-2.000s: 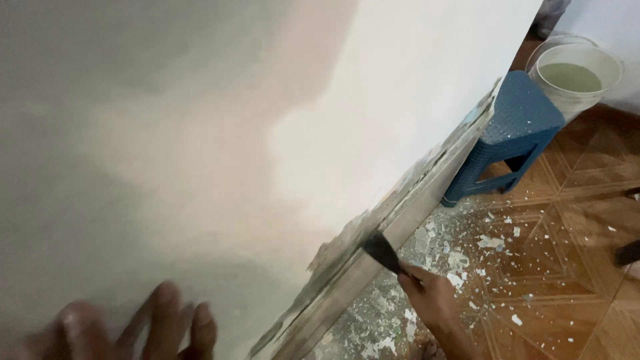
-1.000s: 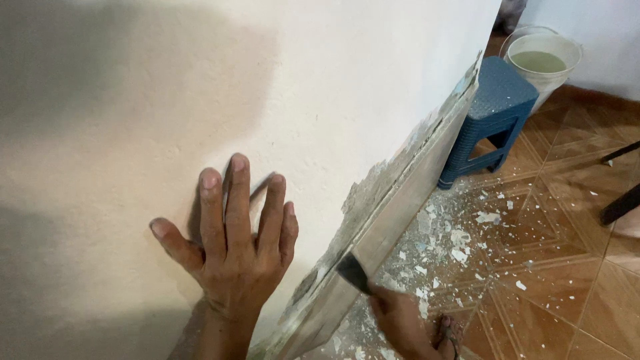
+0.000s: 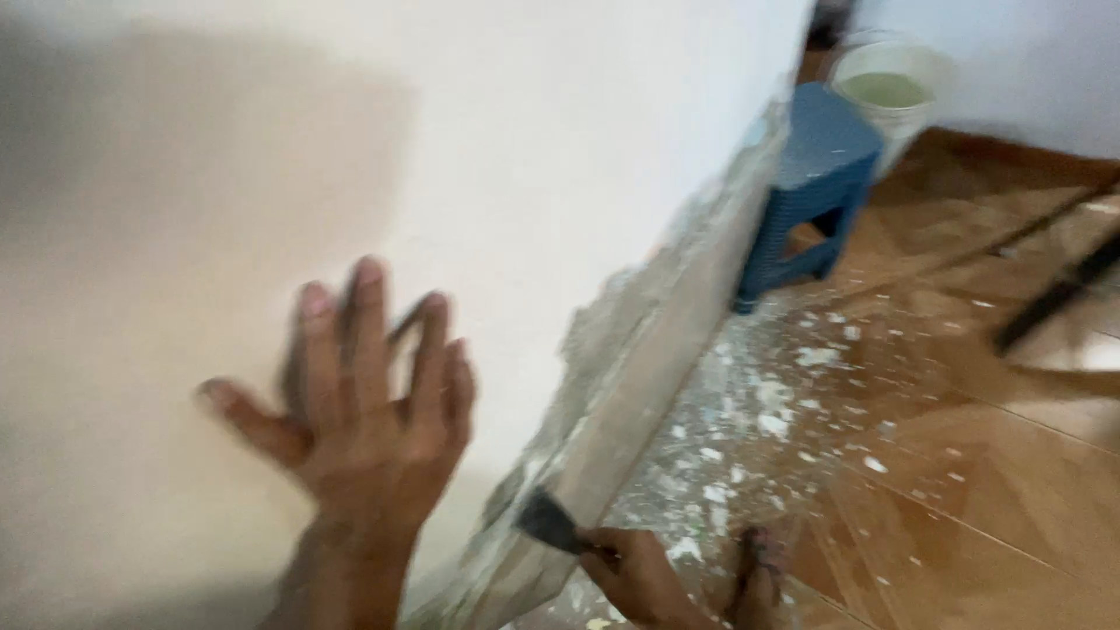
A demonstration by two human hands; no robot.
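My left hand (image 3: 376,420) lies against the white painted wall (image 3: 525,175) with its fingers spread and nothing in them. Lower down and to the right, my right hand (image 3: 643,573) grips a putty knife (image 3: 549,521) with a dark, wide blade. The blade touches the top of the skirting strip (image 3: 647,394) at the foot of the wall. Just above that strip, a band of rough grey plaster (image 3: 604,337) shows where paint is gone. The view is somewhat blurred, and the knife's handle is mostly hidden in my fingers.
Paint chips (image 3: 774,424) and dust lie over the brown tiled floor (image 3: 962,455) along the wall. A blue plastic stool (image 3: 822,144) stands by the wall's far end, with a white bucket of cloudy liquid (image 3: 888,87) behind it. Dark legs (image 3: 1059,293) stand at right; a foot (image 3: 759,560) shows below.
Two seconds ago my left hand was low at the left edge; it has come up and right onto the wall. My right hand keeps hold of the putty knife along the skirting.
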